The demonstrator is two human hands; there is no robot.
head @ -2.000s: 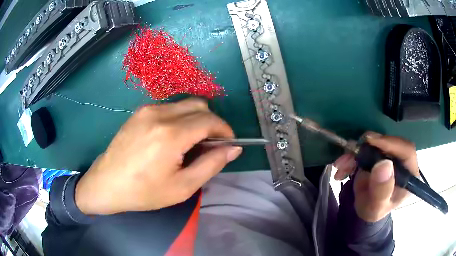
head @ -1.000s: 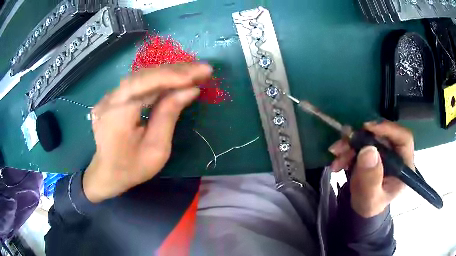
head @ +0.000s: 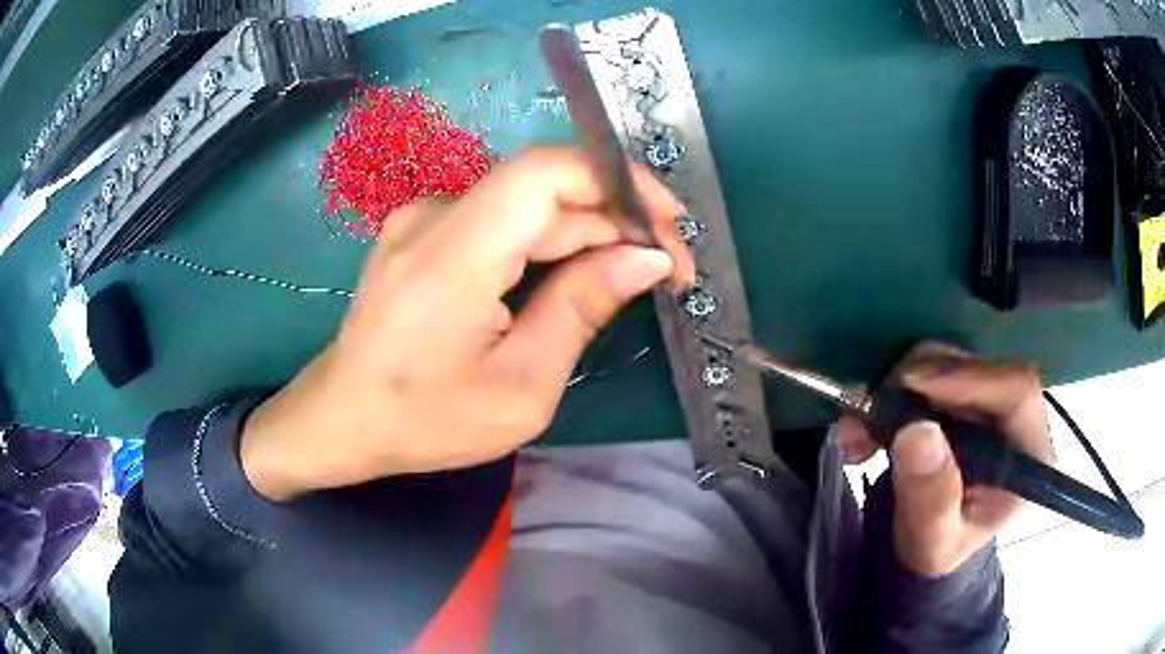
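A long grey strip (head: pixel 731 268) with a row of silvery round contacts lies upright in the picture on the green mat. My left hand (head: pixel 473 319) pinches dark flat tweezers (head: pixel 594 128) that point up and left; its fingertips cover part of the strip's left edge near the middle. My right hand (head: pixel 952 447) holds a soldering iron (head: pixel 818 383) with a black handle. The iron's tip is over the strip, between the two lower contacts. A heap of fine red wires (head: pixel 396 153) lies left of the strip, partly behind my left hand.
Stacked grey strips (head: pixel 166 141) stand at upper left, more (head: pixel 1060 19) at upper right. A black tray (head: pixel 1054 268) with silvery specks is at right, beside a black stand with a yellow piece (head: pixel 1152 262). A black rounded block (head: pixel 118 335) and thin solder wire (head: pixel 243 275) lie at left.
My left hand has moved right from the red heap to the strip, and the tweezers now show clearly. The iron's tip has moved down along the strip.
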